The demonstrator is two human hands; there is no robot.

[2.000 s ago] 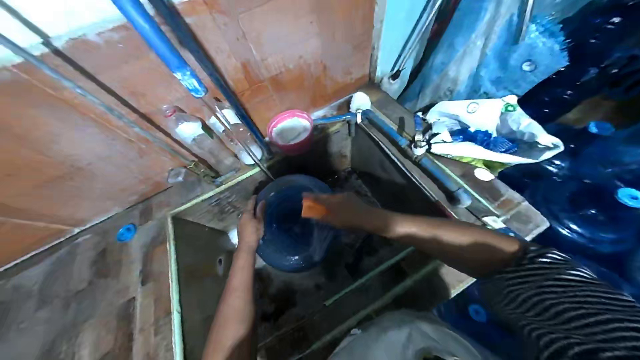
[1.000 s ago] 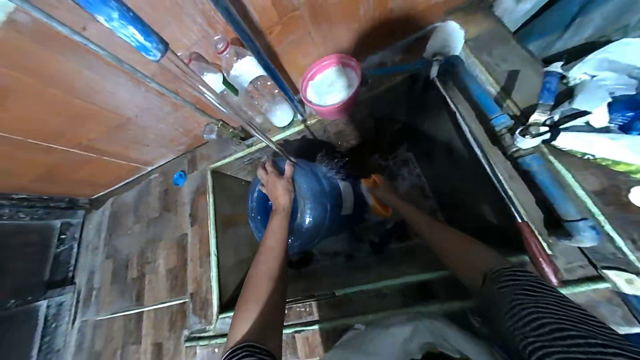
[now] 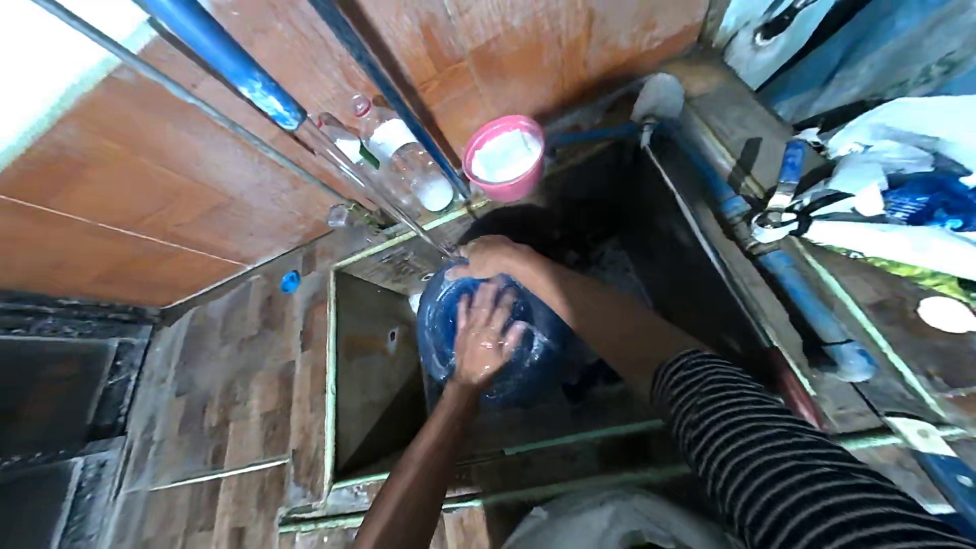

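A blue translucent plastic water jug (image 3: 526,374) with wet, shiny surfaces stands in a tiled basin. My left hand (image 3: 486,335) lies on it with fingers spread, and wet foam or water shows on the fingers. At the jug's far rim is my right hand (image 3: 496,259), its fingers bent over the edge; whether it holds anything beneath is hidden. A running stream or thin clear tube comes down beside the right hand from a blue-handled pole (image 3: 229,61). Beyond the jug, on the basin's back ledge, is a pink tub (image 3: 504,157) with white contents.
Clear plastic bottles (image 3: 404,156) lean by the tiled wall. A blue pipe (image 3: 808,297) runs along the right ledge, with a red-handled rod (image 3: 793,389) beside it. White plastic bags (image 3: 900,152) lie further right. A blue cap (image 3: 290,281) rests on the left ledge.
My right hand has moved from the jug's right side, where it held something orange, to the far rim. My left hand has shifted onto the jug's upward-facing end. The orange thing no longer shows.
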